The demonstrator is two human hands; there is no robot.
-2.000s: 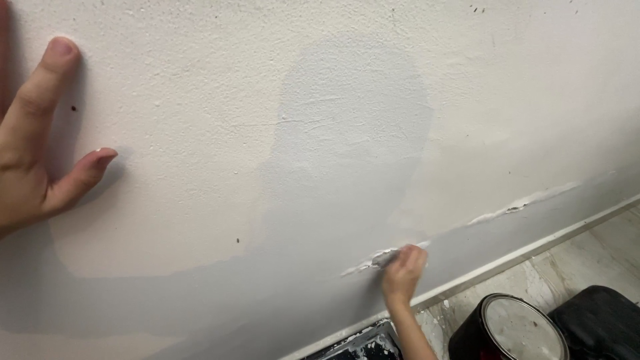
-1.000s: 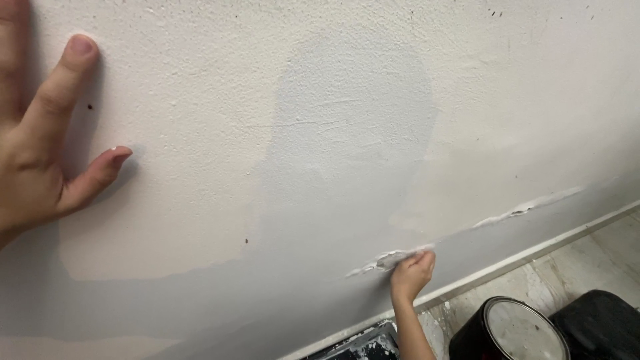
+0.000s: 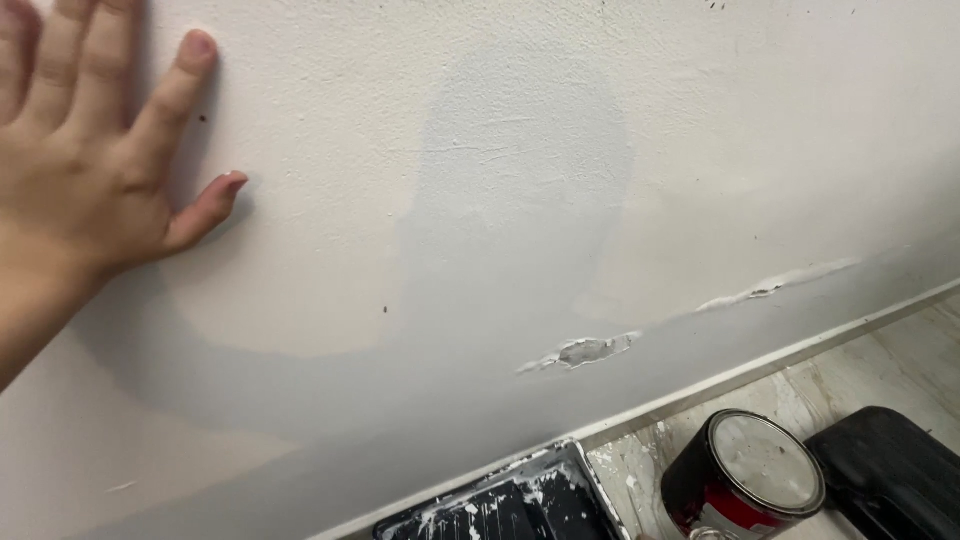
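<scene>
My left hand [image 3: 97,157] rests with spread fingers against the upper left of the painted wall [image 3: 315,225], holding nothing. A grey-blue painted patch [image 3: 525,165] covers the middle of the wall, beside paler paint. Low on the wall, a torn spot of peeling paint [image 3: 596,350] exposes a rough grey surface, and a second raised, cracked strip [image 3: 765,291] lies to its right. My right hand is out of view, apart from what may be a fingertip at the bottom edge.
Along the wall's foot runs a white baseboard [image 3: 675,405]. A paint-smeared black roller tray [image 3: 510,502] lies against it. To the right, a closed paint can [image 3: 765,461] and a black plastic case [image 3: 892,465] stand on the marble-patterned floor [image 3: 907,345].
My right hand, earlier at the peeling spot, has left it and gone down out of view, uncovering the torn paint. My left hand shows farther into view, still against the wall.
</scene>
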